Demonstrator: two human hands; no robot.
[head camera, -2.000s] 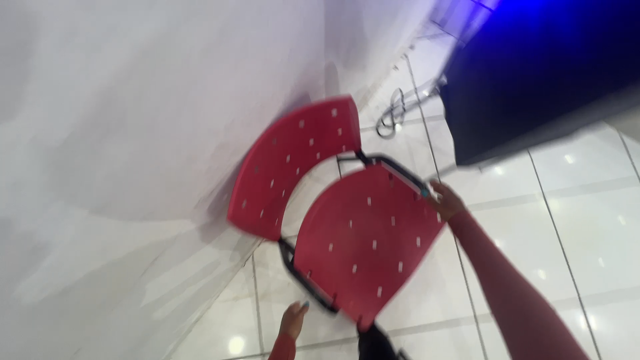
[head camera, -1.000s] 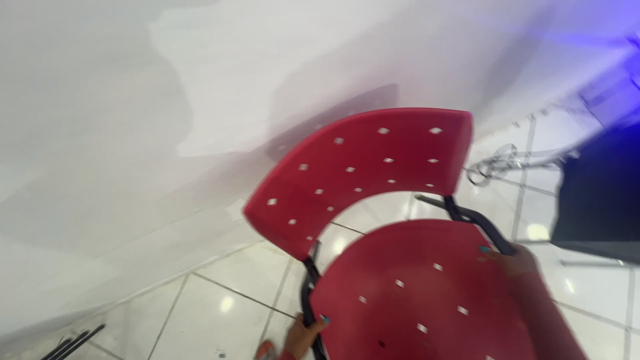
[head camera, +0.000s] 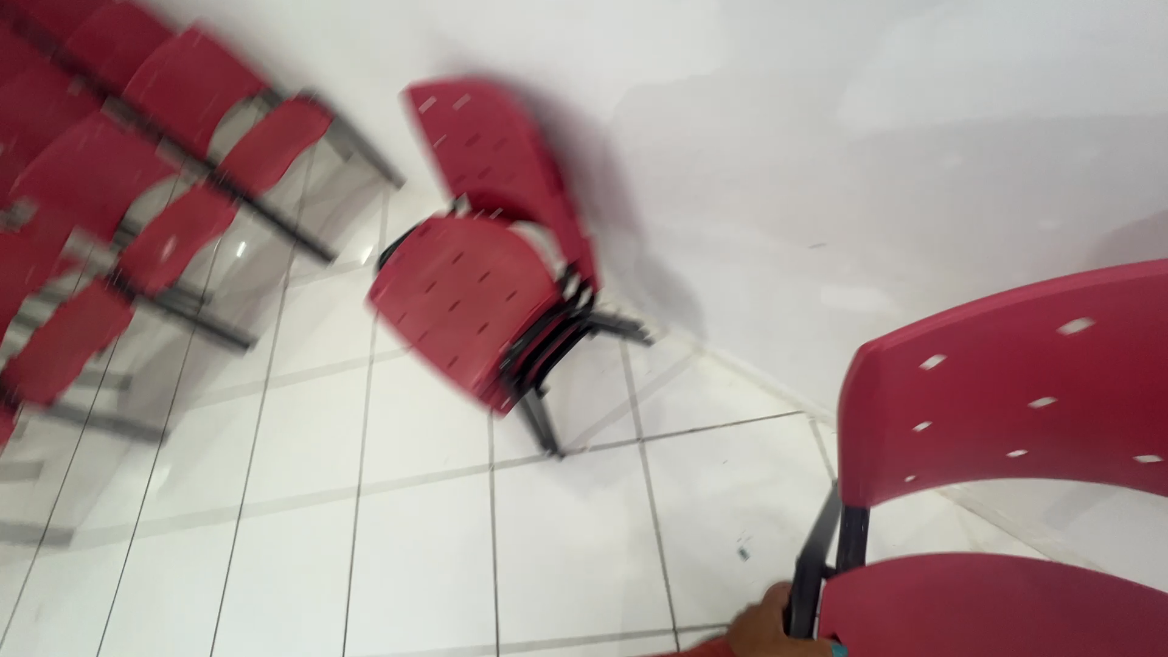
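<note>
At the lower right stands a red plastic chair (head camera: 995, 602) with a perforated backrest (head camera: 985, 392) and a dark metal frame, cut off by the view's edge. My left hand (head camera: 776, 630) grips the dark frame at the left side of its seat, fingertips by the seat's edge. My right hand is out of view.
Stacked red chairs (head camera: 465, 292) stand against the white wall (head camera: 776, 182) in the upper middle. Rows of joined red seats (head camera: 182, 91) on dark metal bars fill the left, blurred. The floor (head camera: 420, 547) has white tiles, with a small green scrap (head camera: 744, 553) on it.
The view has swung left, bringing the stacked chairs and seat rows into sight. My left hand, apart from the chair two seconds ago, is on its frame. My right hand has left the view.
</note>
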